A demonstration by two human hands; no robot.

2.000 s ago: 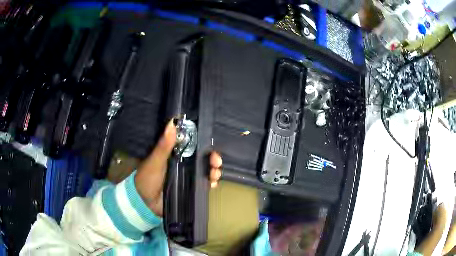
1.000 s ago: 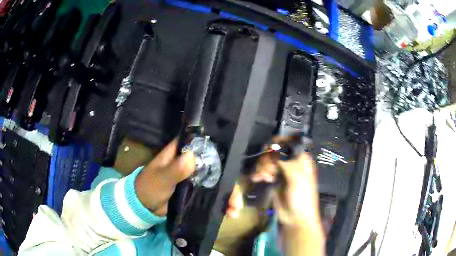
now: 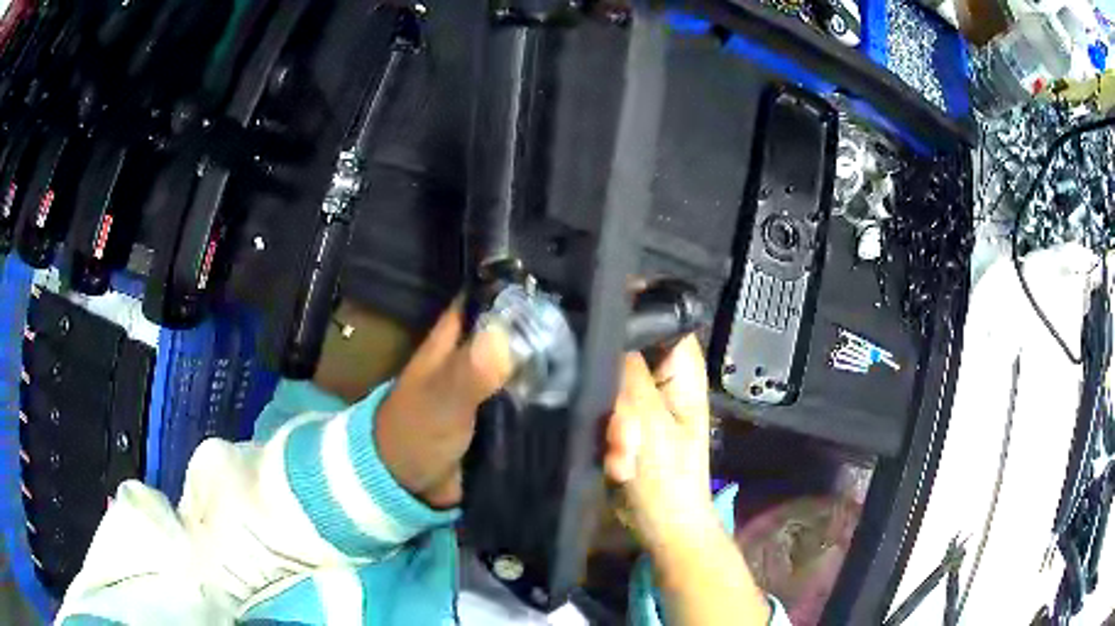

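A long black lock panel (image 3: pixel 608 232) stands on its edge in front of me. My left hand (image 3: pixel 443 397) grips it at the silver metal hub (image 3: pixel 533 342), thumb on the hub. A black lever handle (image 3: pixel 504 159) runs up along the panel's left side. My right hand (image 3: pixel 660 434) is on the panel's right side, its fingers closed around a thick black cylindrical part (image 3: pixel 664 316) whose end meets the panel. I cannot tell whether that part is a handle or a tool.
Another black panel (image 3: pixel 778 245) lies hollow side up on the mat, beside thin silver pins (image 3: pixel 863 352) and round metal parts (image 3: pixel 866 184). A narrow black bar with a silver mechanism (image 3: pixel 340 196) lies left. Finished panels (image 3: pixel 202 232) and a blue crate (image 3: pixel 202 385) are further left. Pliers (image 3: pixel 935 587) lie right.
My right hand has come in from the far right and now holds the black cylindrical part against the panel. The held panel has shifted right, still in my left hand. The view has shifted.
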